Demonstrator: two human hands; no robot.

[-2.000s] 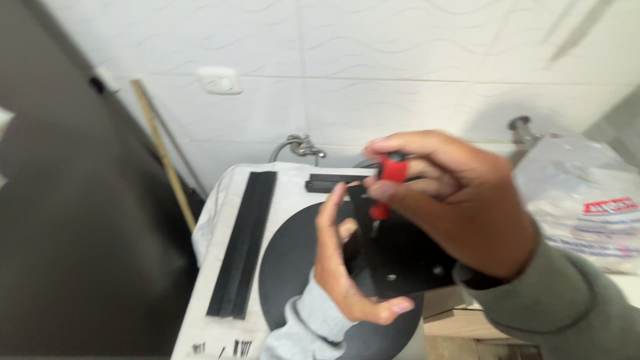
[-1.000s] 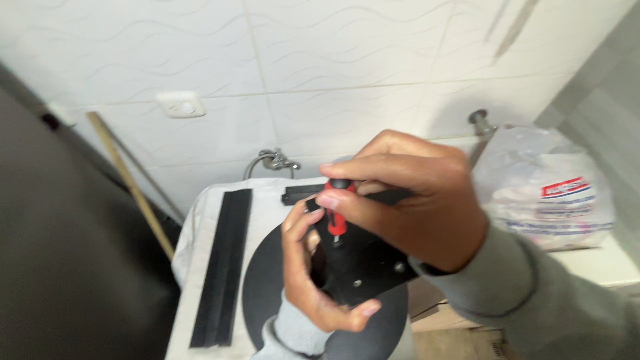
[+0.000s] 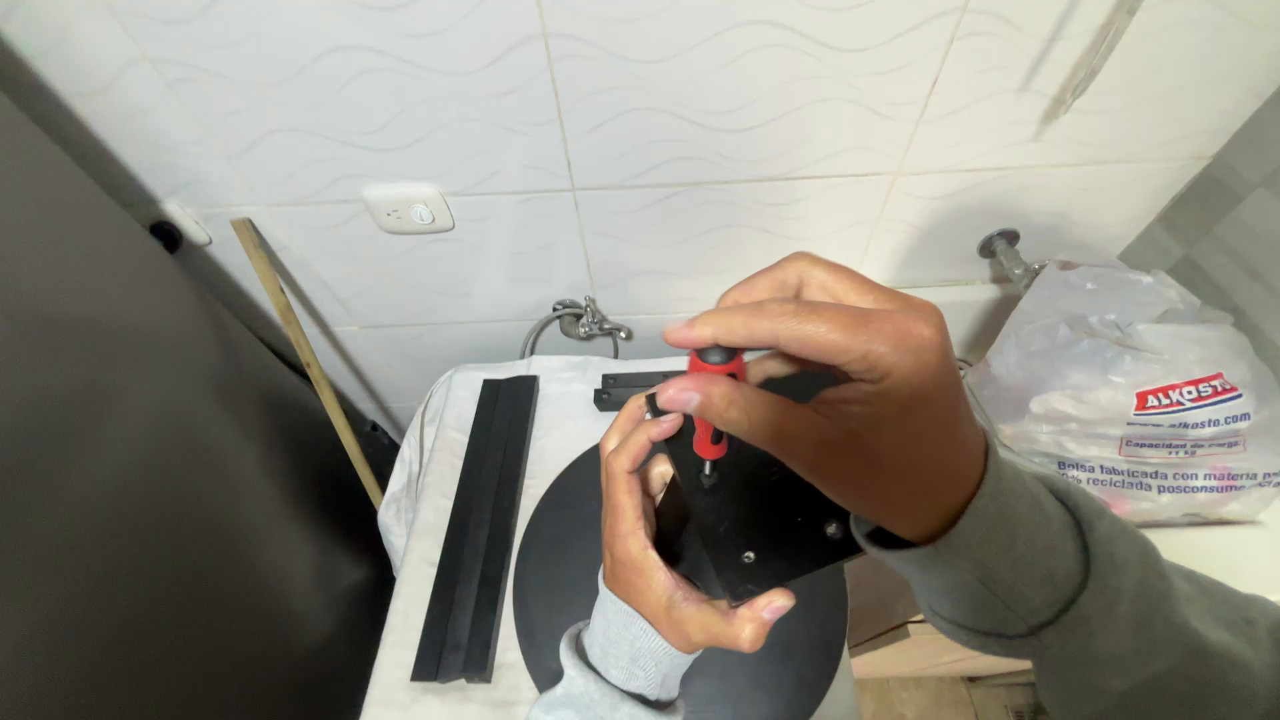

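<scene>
My right hand point(image 3: 850, 390) grips a red and black screwdriver point(image 3: 711, 440) by its handle. Its shaft points down, and the tip meets a black plate point(image 3: 780, 520) near the plate's left edge. Two screws or screw holes show farther along the plate. My left hand point(image 3: 650, 540) holds this plate from the left and below, thumb at its lower edge; what lies beneath the plate is mostly hidden. Under both hands, a round black disc point(image 3: 570, 600) lies on the white-covered surface. Left of the disc rests a long black grooved bar point(image 3: 478, 530).
A shorter black bar point(image 3: 630, 388) lies behind the disc. A chrome tap point(image 3: 592, 322) with a hose is on the tiled wall. At the right stands a filled plastic bag point(image 3: 1110, 380). A wooden stick point(image 3: 310, 360) leans at the left beside a large dark surface point(image 3: 150, 450).
Both hands keep hold of the screwdriver and the black plate. The right hand's fingers have shifted slightly around the screwdriver handle. The view has moved.
</scene>
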